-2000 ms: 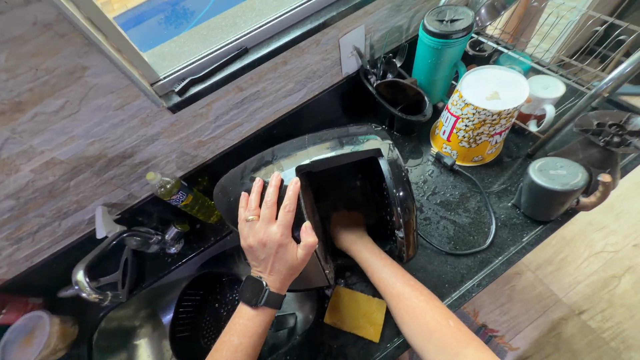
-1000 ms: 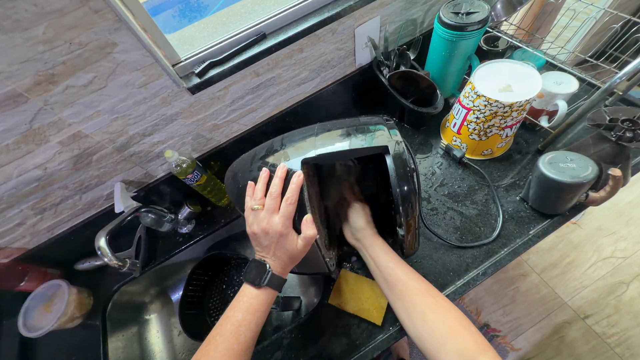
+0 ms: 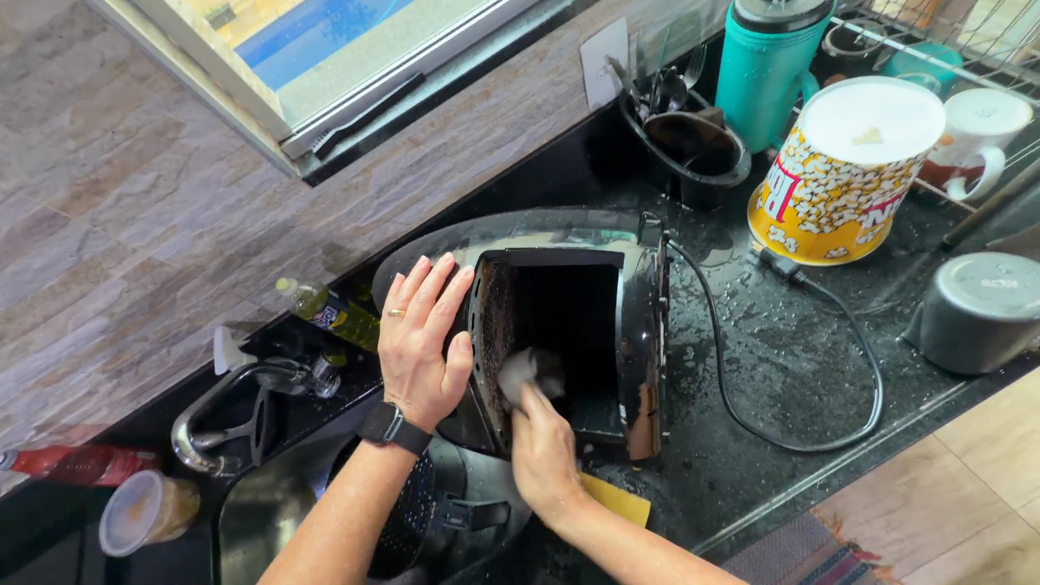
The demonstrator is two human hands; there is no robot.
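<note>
A black air fryer body (image 3: 561, 236) lies on its side on the wet dark counter, its basket cavity facing me. My left hand (image 3: 422, 349), with a ring and a black watch, rests flat on the casing left of the cavity, fingers apart. In my right hand (image 3: 540, 439) is a wad of whitish cloth or paper (image 3: 528, 374), pressed near the speckled left inner wall at the cavity mouth. A yellow sponge cloth (image 3: 617, 500) lies below the air fryer, partly behind my right wrist. The black perforated basket (image 3: 402, 520) sits in the sink, partly behind my left forearm.
The steel sink (image 3: 264, 508) and chrome faucet (image 3: 191, 431) are at lower left, near a dish soap bottle (image 3: 329, 313). A power cord (image 3: 719, 357) loops right of the air fryer. Beyond stand a popcorn bucket (image 3: 845, 179), a teal tumbler (image 3: 768, 73), a cutlery holder (image 3: 691, 146) and a dark pot (image 3: 979, 313).
My right hand has come out from deep inside the cavity to its lower left edge, and the whitish wad now shows. My left hand stays on the casing.
</note>
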